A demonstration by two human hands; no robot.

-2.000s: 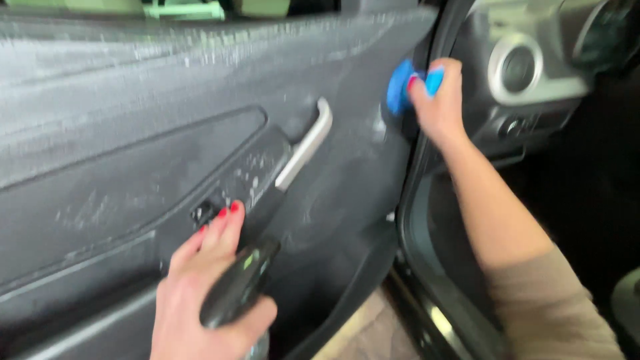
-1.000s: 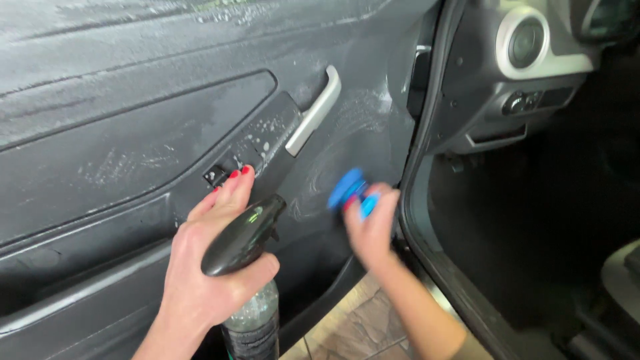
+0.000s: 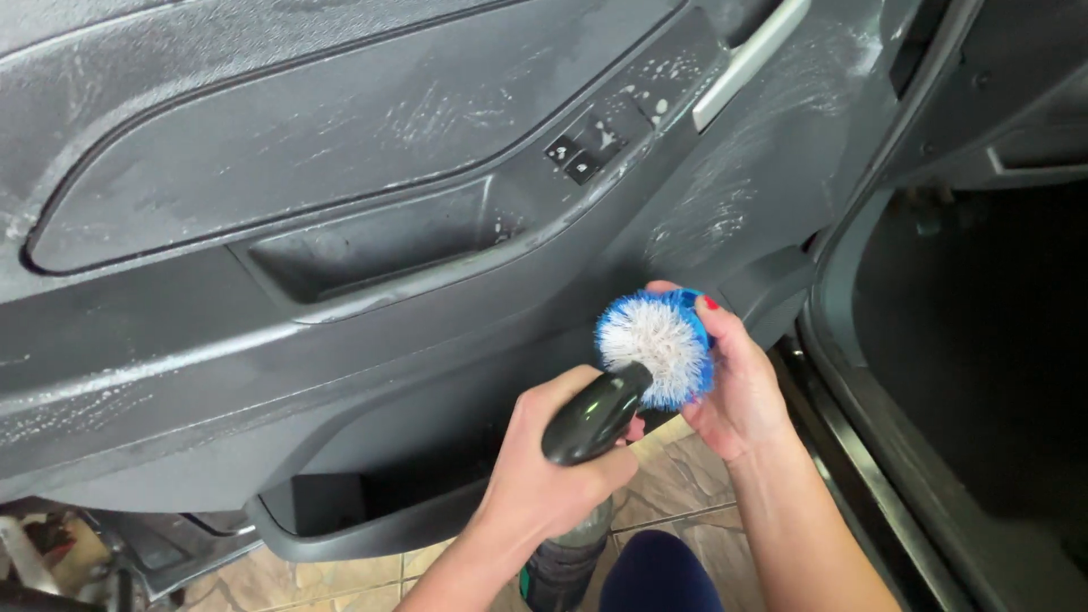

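Observation:
My left hand [image 3: 552, 459] grips a spray bottle by its neck, with the black trigger head [image 3: 595, 416] pointing up and right. Its clear lower part with a dark label hangs below the hand. Close to the nozzle, my right hand [image 3: 748, 391] holds a round scrub brush [image 3: 654, 348] with white bristles in the middle and blue ones around the rim, bristles turned to the nozzle. Behind both is a dark plastic car door panel [image 3: 408, 340], streaked with whitish foam. Foam drops also lie around the window switches [image 3: 582, 157].
A silver door pull [image 3: 748, 64] is at the top. Below the armrest, the door pocket [image 3: 323, 548] juts out over a tiled floor [image 3: 680, 476]. The door sill [image 3: 867, 467] and dark car interior are on the right. My knee [image 3: 659, 574] shows at the bottom.
My right hand has brought the brush from the door panel to the spray nozzle and turned its bristles into view. My left hand has left the switch area. The view has shifted down the door.

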